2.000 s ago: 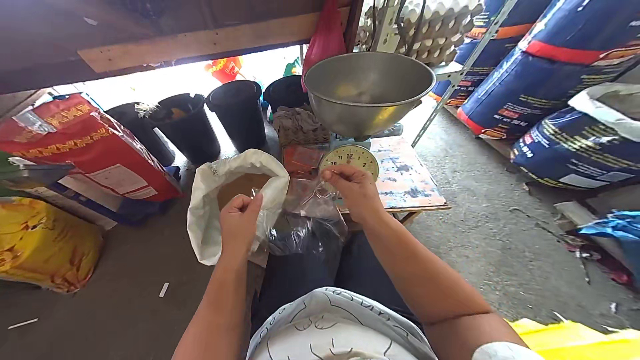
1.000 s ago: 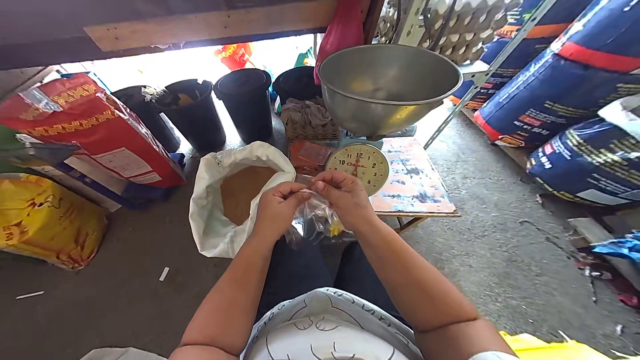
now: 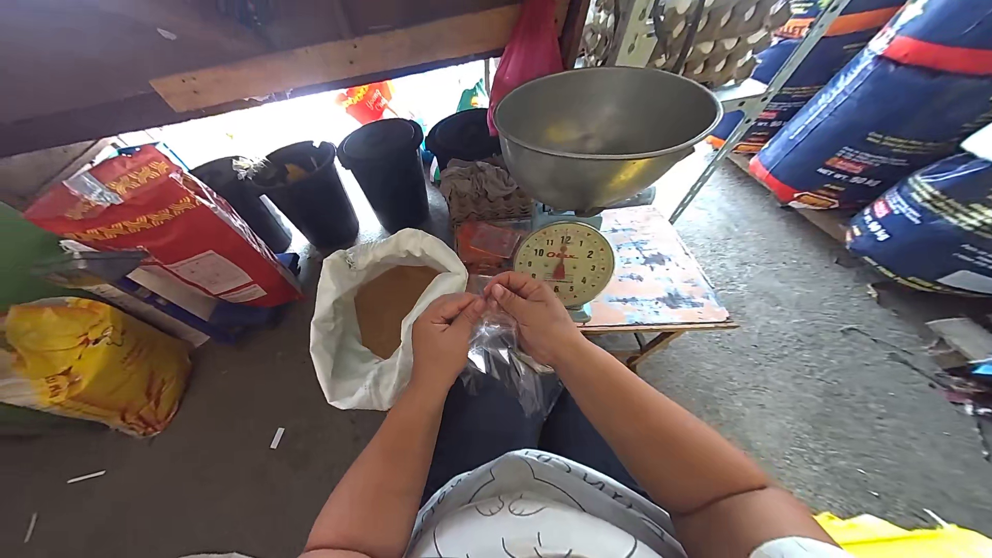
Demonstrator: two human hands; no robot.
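A clear plastic bag (image 3: 504,360) hangs over my lap, its upper edge pinched between the fingertips of my left hand (image 3: 446,337) and my right hand (image 3: 535,314). The two hands almost touch. Just left of them stands a white woven sack (image 3: 337,341) with its rim rolled back, holding brown granular or powdery stuff (image 3: 391,306). Behind my right hand is a dial scale (image 3: 566,267) with a wide metal bowl (image 3: 608,128) on top. The bowl's visible inside shows no load.
The scale stands on a small paint-stained table (image 3: 659,271). Black buckets (image 3: 384,170) line the back, beside an egg-tray stack (image 3: 484,194). A red bag (image 3: 178,225) and a yellow bag (image 3: 101,364) stand left. Large blue sacks (image 3: 868,132) and a metal shelf post (image 3: 763,101) are at right.
Two seconds ago my hands were apart, with the plastic bag between them; they have come together at its edge. The view has shifted slightly.
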